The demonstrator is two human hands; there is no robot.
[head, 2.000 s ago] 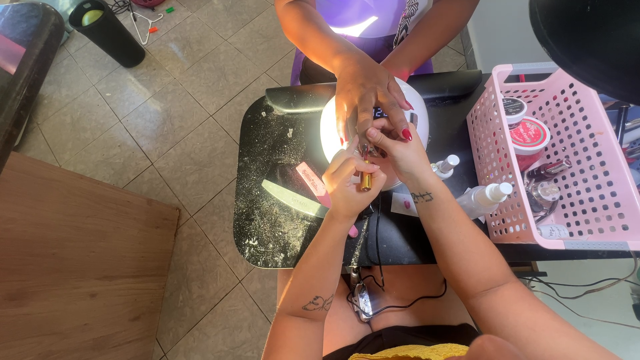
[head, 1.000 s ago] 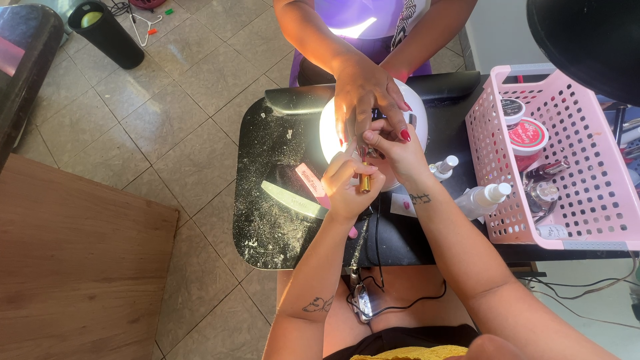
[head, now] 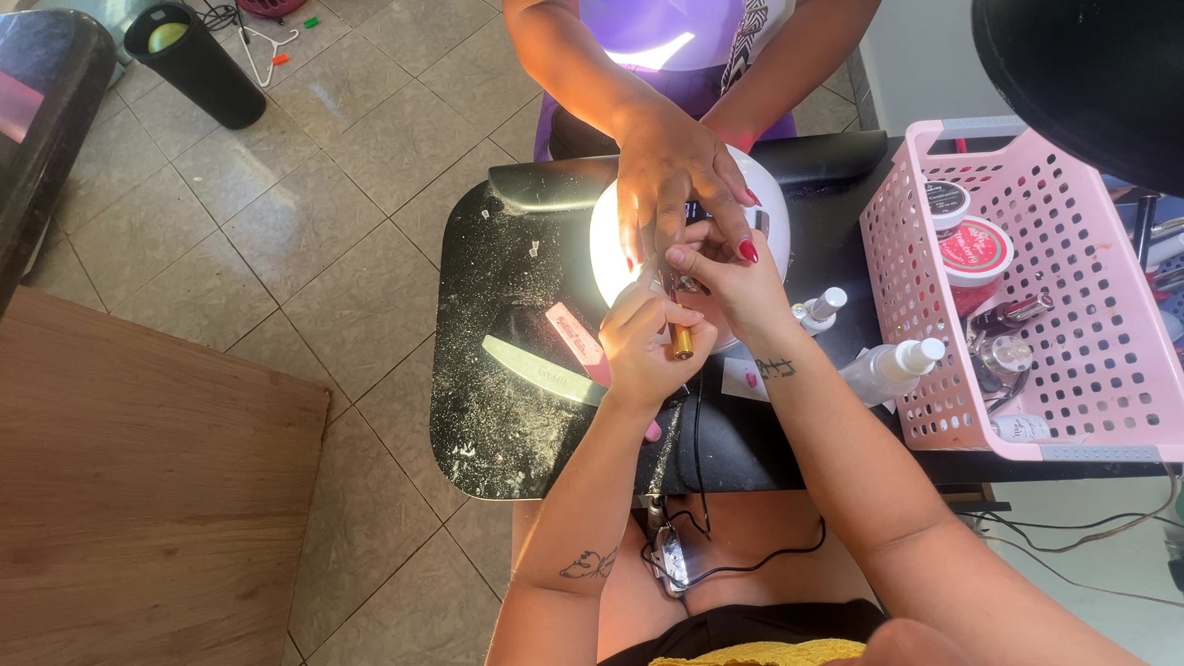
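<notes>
My left hand [head: 652, 342] is closed around a gold-coloured handle [head: 682, 342], its far end hidden among the fingers at another person's fingertips. My right hand [head: 735, 277] holds that person's fingers between thumb and fingers. The other person's hand [head: 675, 185], with red nails on some fingers, lies palm down over a round white nail lamp [head: 772, 231] with a lit display, glowing brightly at its left edge. Left of my left hand, a pale green curved nail file [head: 541, 372] and a pink nail file [head: 575, 338] lie on the dusty black table [head: 481, 277].
At right stands a pink perforated plastic basket [head: 1027, 451] with jars and bottles. A white pump bottle [head: 893, 370] and a smaller bottle [head: 819, 310] stand beside my right forearm. A black cable [head: 698, 453] runs over the table edge to a small device [head: 669, 560] on my lap. A black lamp shade [head: 1091, 83] overhangs top right.
</notes>
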